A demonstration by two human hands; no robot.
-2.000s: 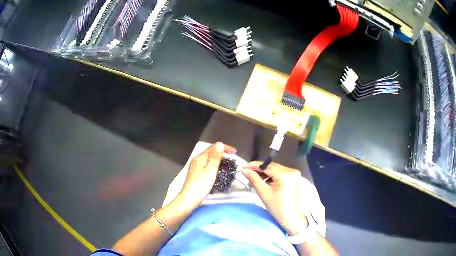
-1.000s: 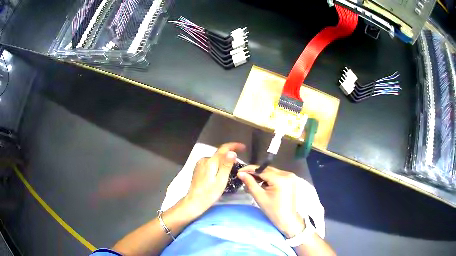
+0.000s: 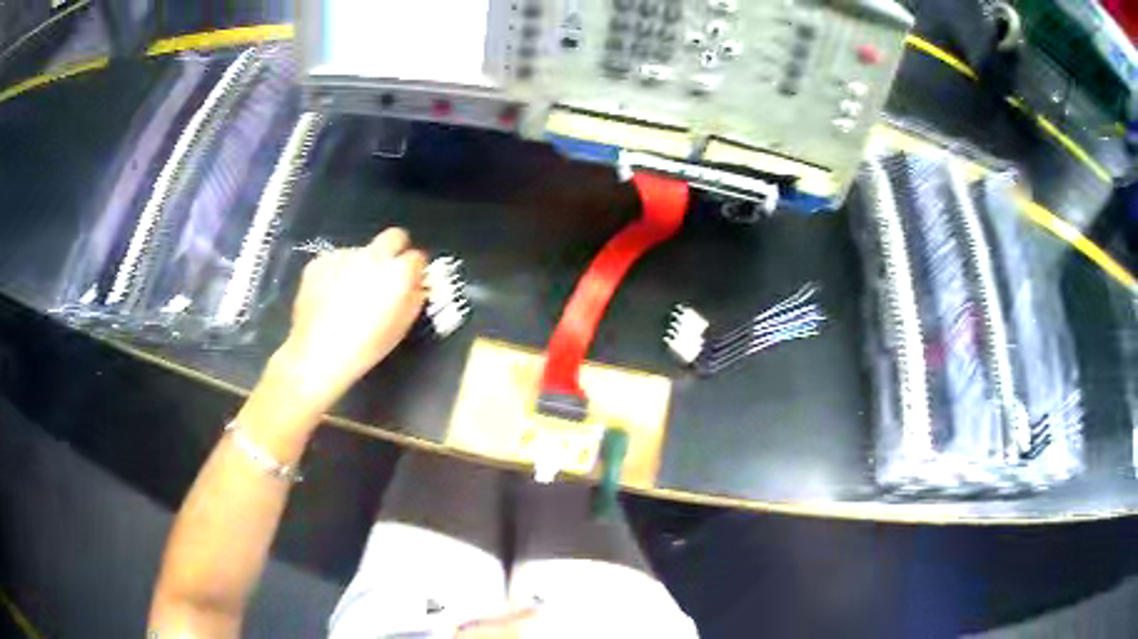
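Observation:
My left hand (image 3: 353,306) is bare and lies over the left pile of cable assemblies on the dark bench. Its fingers hide most of the pile. White connectors (image 3: 446,297) show at its right and thin wire ends at its left. Whether it grips one cannot be told. A little of my right hand (image 3: 502,624) shows low over the lap, cut off by the lower edge; its hold is hidden. The tan test fixture board (image 3: 487,402) sits at the bench edge, with a small white piece (image 3: 545,473) at its front. The right pile of cable assemblies (image 3: 684,335) lies beyond it.
The cable tester (image 3: 774,87) stands at the back. A red ribbon cable (image 3: 597,297) runs from it to a black connector (image 3: 562,406). A green piece (image 3: 612,459) stands at the board's right. Clear plastic trays with rows of harnesses lie left (image 3: 187,237) and right (image 3: 955,468).
The view has tilted up and shows more of the tester. My left hand has moved from the lap to the left pile. The black lead and dark bundle near the lap no longer show.

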